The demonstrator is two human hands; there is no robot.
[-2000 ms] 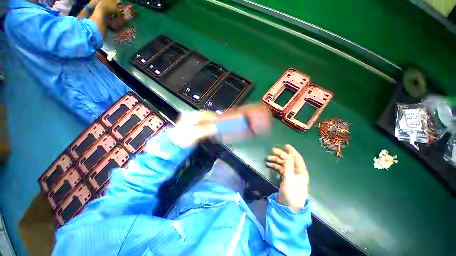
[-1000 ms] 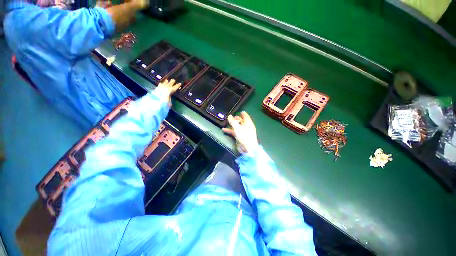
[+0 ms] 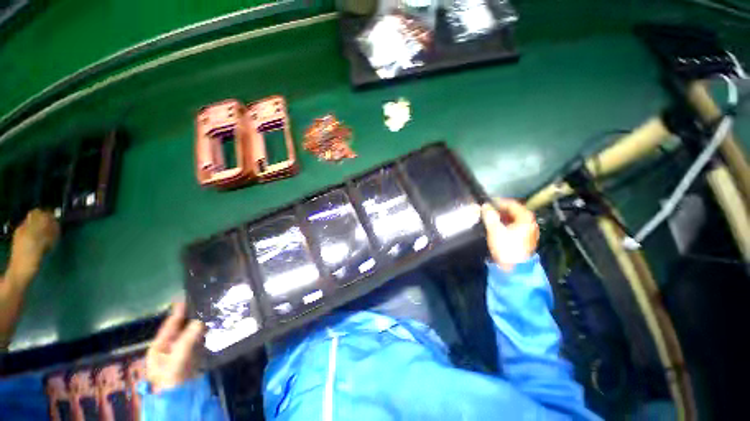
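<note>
A long black phone tray (image 3: pixel 247 224) is held tilted over the bench's front edge, in front of my body. Several glossy black-screened phone units (image 3: pixel 339 230) lie in its row of slots, with bright reflections and small white labels. The far right slot looks darker; I cannot tell whether it holds a phone. My left hand (image 3: pixel 174 347) grips the tray's left end. My right hand (image 3: pixel 511 232) grips its right end, thumb near the rim.
Two stacks of orange housings (image 3: pixel 220 152), a tangled orange pile (image 3: pixel 329 138) and white pieces (image 3: pixel 397 114) lie behind the tray. Parts bags (image 3: pixel 395 43) lie beyond. Another person's hand (image 3: pixel 34 234) touches the left phone tray (image 3: pixel 115 168). Orange housings (image 3: pixel 107 395) show lower left. Pole frame (image 3: pixel 633 152) at right.
The view has swung right. My hands have left the bench tray on the left and now hold a phone tray between them. Another person's hand has come to the left tray.
</note>
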